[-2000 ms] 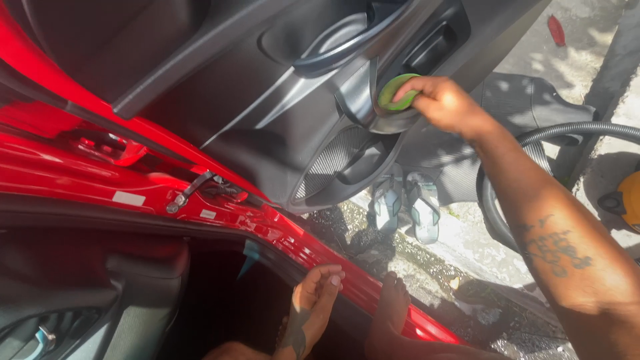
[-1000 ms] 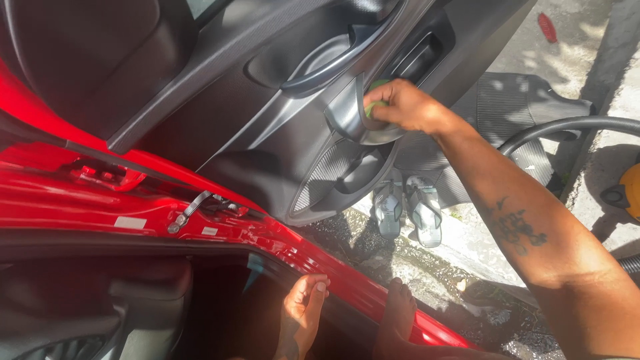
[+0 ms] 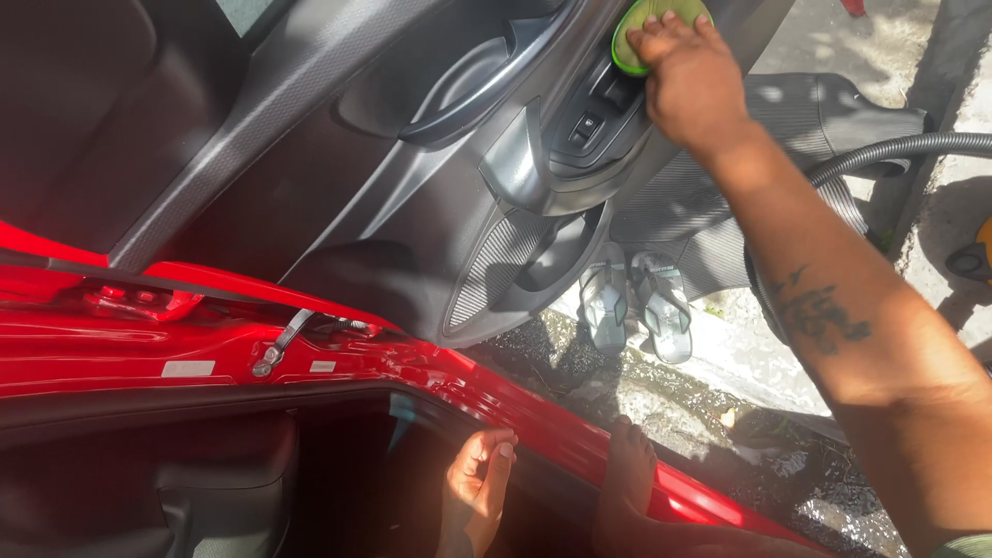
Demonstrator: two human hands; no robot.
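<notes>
My right hand [image 3: 694,81] presses a round green applicator pad [image 3: 634,39] against the armrest of the car's open door, just above the window switch [image 3: 587,128]. Dark grey plastic covers the door panel [image 3: 418,225], which has a pull handle [image 3: 473,85] and a ribbed lower pocket [image 3: 504,263]. Low in the middle of the view, my left hand [image 3: 480,480] is raised with fingers loosely curled over the dark car interior, near the red door sill [image 3: 542,411]. It holds nothing that I can see.
A bare foot [image 3: 629,469] rests on the sill. Flip-flops [image 3: 663,310] stand on the wet ground outside. Behind the door lie ribbed dark floor mats [image 3: 721,194] and a corrugated hose [image 3: 891,151]. Part of a yellow object [image 3: 986,240] shows at the right edge. A metal door check strap [image 3: 287,341] spans the hinge side.
My right hand and the green pad have moved from the lower end of the armrest trim to above the window switch. My left hand stays near the sill. The view has shifted somewhat.
</notes>
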